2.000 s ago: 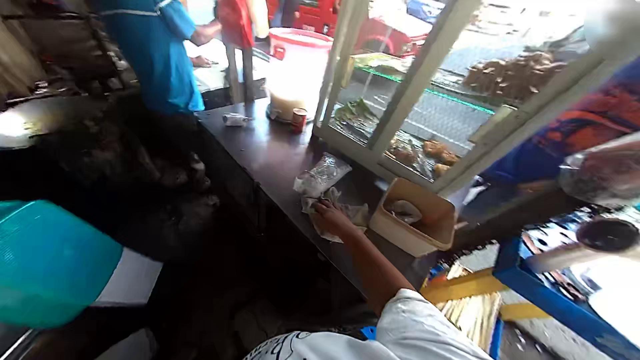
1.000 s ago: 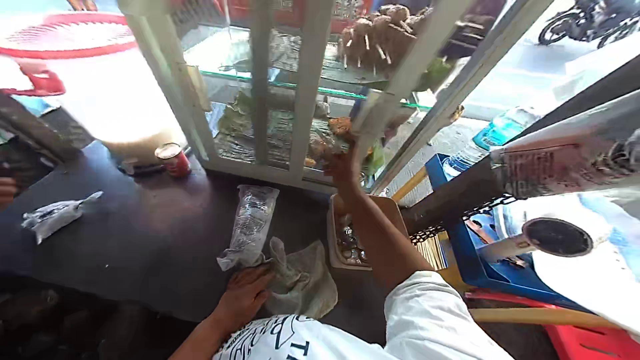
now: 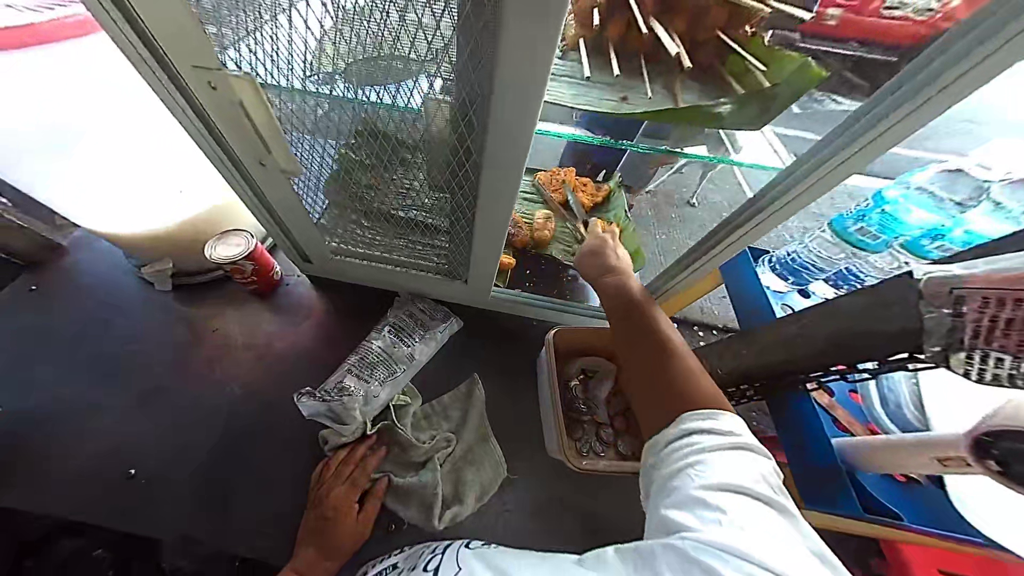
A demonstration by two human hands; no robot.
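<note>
My right hand (image 3: 602, 254) reaches through the opening of a glass food cabinet, closed around metal tongs (image 3: 574, 206). The tongs' jaws meet a piece of browned fried food (image 3: 557, 182) on a banana leaf (image 3: 626, 226); whether they grip it I cannot tell. My left hand (image 3: 344, 490) lies flat on the dark tabletop, its fingers touching the edge of a grey-green cloth (image 3: 448, 456). A printed plastic bag (image 3: 388, 360) lies against the cloth. Right of the cloth, below my right forearm, is a plastic tub (image 3: 552, 408) holding coins and a small clear bag.
A red can (image 3: 244, 262) and a large white bucket (image 3: 104, 152) stand at the left. A mesh sliding door (image 3: 384, 144) covers the cabinet's left part. Skewered food (image 3: 664, 32) fills the upper shelf. Bottled water (image 3: 904, 212) and a blue crate (image 3: 748, 280) are at the right.
My right hand has gone from the cloth into the cabinet, where it now holds tongs. My left hand came into view by the cloth one second ago and remains there. The view has moved closer to the cabinet.
</note>
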